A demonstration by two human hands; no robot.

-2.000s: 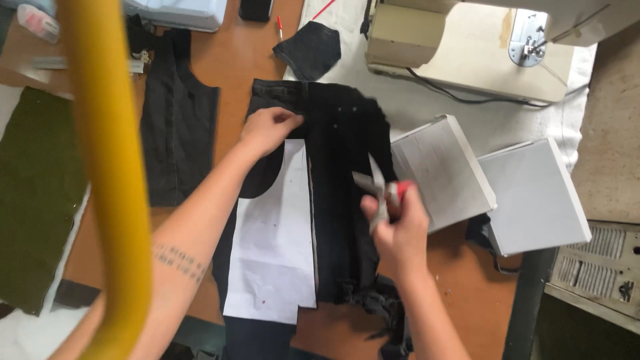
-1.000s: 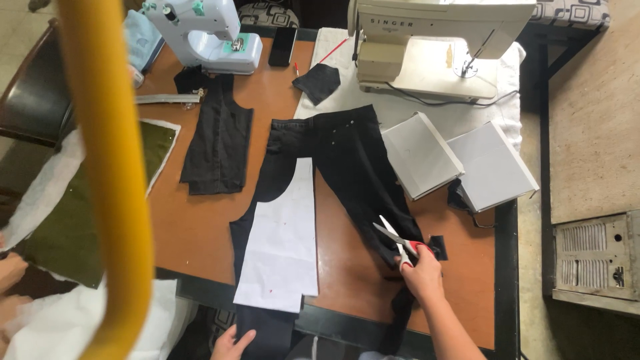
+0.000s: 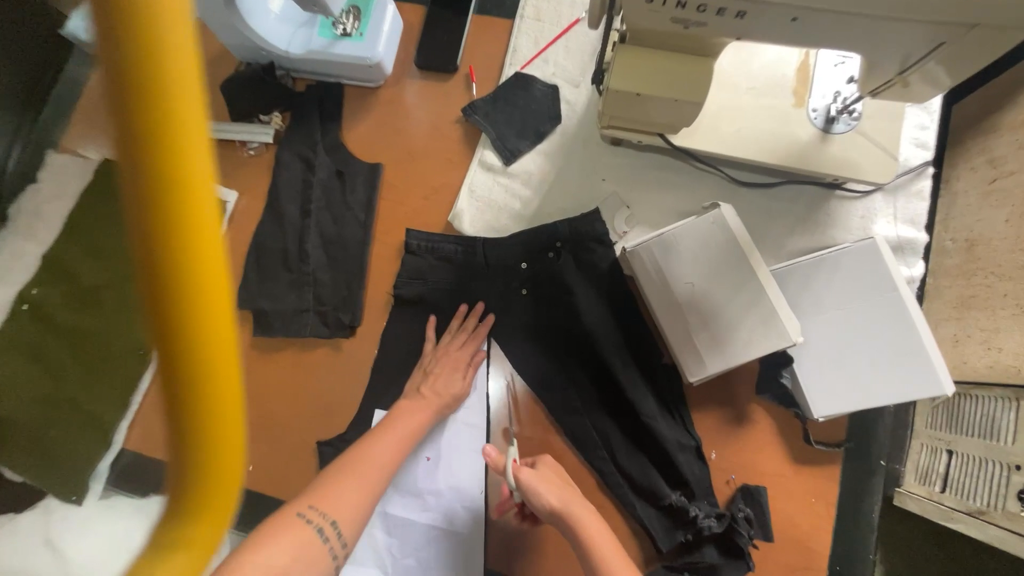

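Black jeans (image 3: 576, 320) lie flat on the brown table, their waistband across the top and one frayed leg slanting to the lower right. My left hand (image 3: 448, 364) rests flat, fingers spread, on the other leg and the upper part of a white paper pattern (image 3: 424, 496). Just right of the paper's edge, my right hand (image 3: 532, 484) holds scissors (image 3: 512, 416) with a pale handle, their blades pointing up toward the crotch of the jeans. The blades are blurred and look nearly closed, over the gap between the legs.
A Singer sewing machine (image 3: 768, 96) stands upper right, near two white boxes (image 3: 704, 292). A pale blue sewing machine (image 3: 312, 40), a phone (image 3: 445, 32), cut black fabric (image 3: 312, 232) and a dark pocket-shaped piece (image 3: 520, 116) lie beyond. A blurred yellow bar (image 3: 188, 288) crosses the left side; olive fabric (image 3: 64, 336) lies behind it.
My left hand has moved up from the bottom of the leg onto the upper jeans and paper. My right hand has brought the scissors left, from the frayed leg to the paper's edge.
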